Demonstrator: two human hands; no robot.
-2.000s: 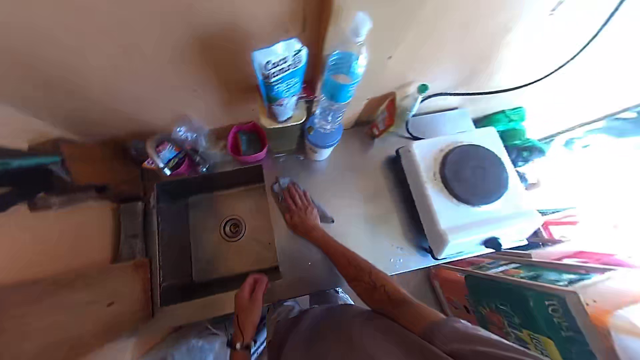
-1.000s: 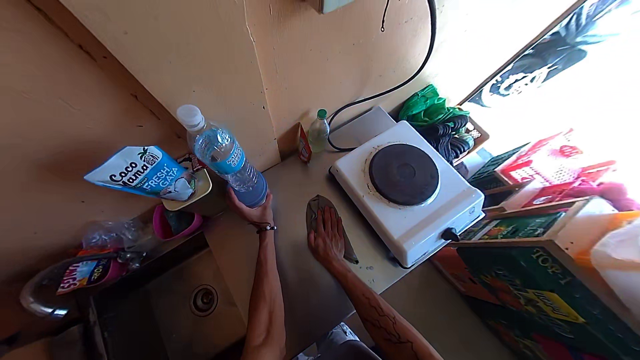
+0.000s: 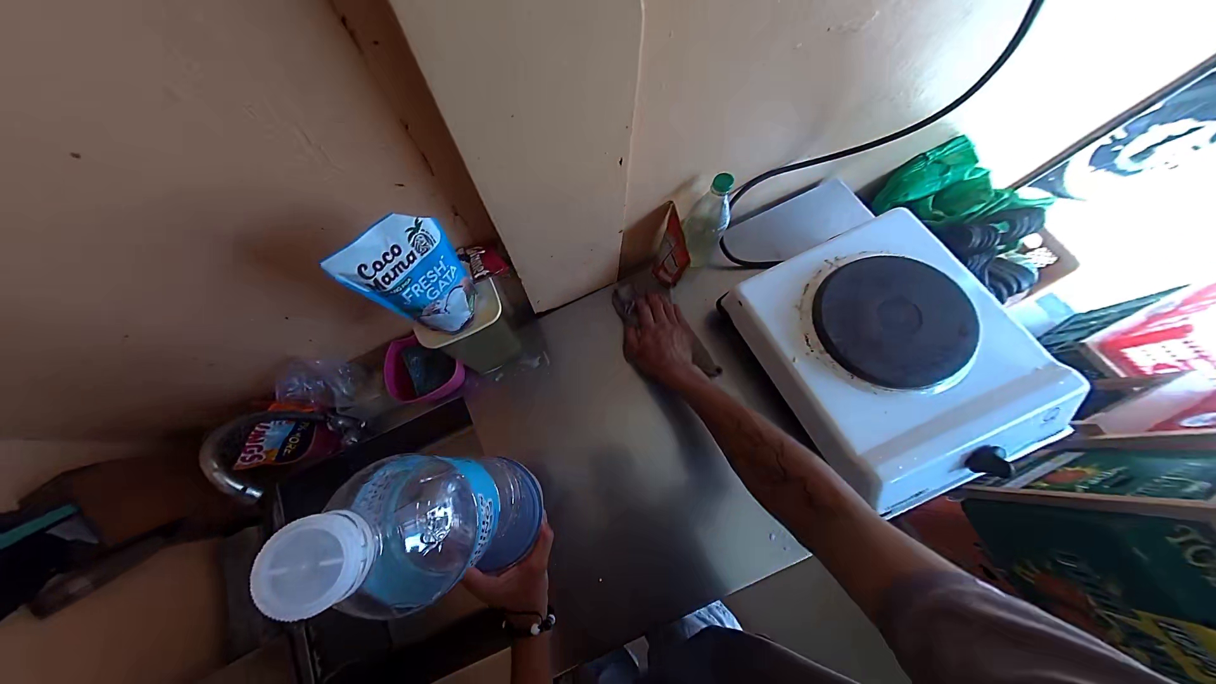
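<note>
My left hand holds a large clear plastic bottle with a white cap and blue label, near its base, tilted toward the camera over the sink side. What lies under the bottle is partly hidden. My right hand presses a grey cloth flat on the stainless steel counter, close to the wall. Just beyond that hand stand a small red-and-brown packet and a small bottle with a green cap.
A white electric hot plate sits right of my right arm. Left of the counter are a blue-and-white pouch on a container, a pink cup, and a curved metal faucet. A black cable runs along the wall.
My left hand, low over the sink two seconds ago, took hold of the bottle at the back of the counter and has brought it nearer. My right hand and the cloth have moved back toward the wall.
</note>
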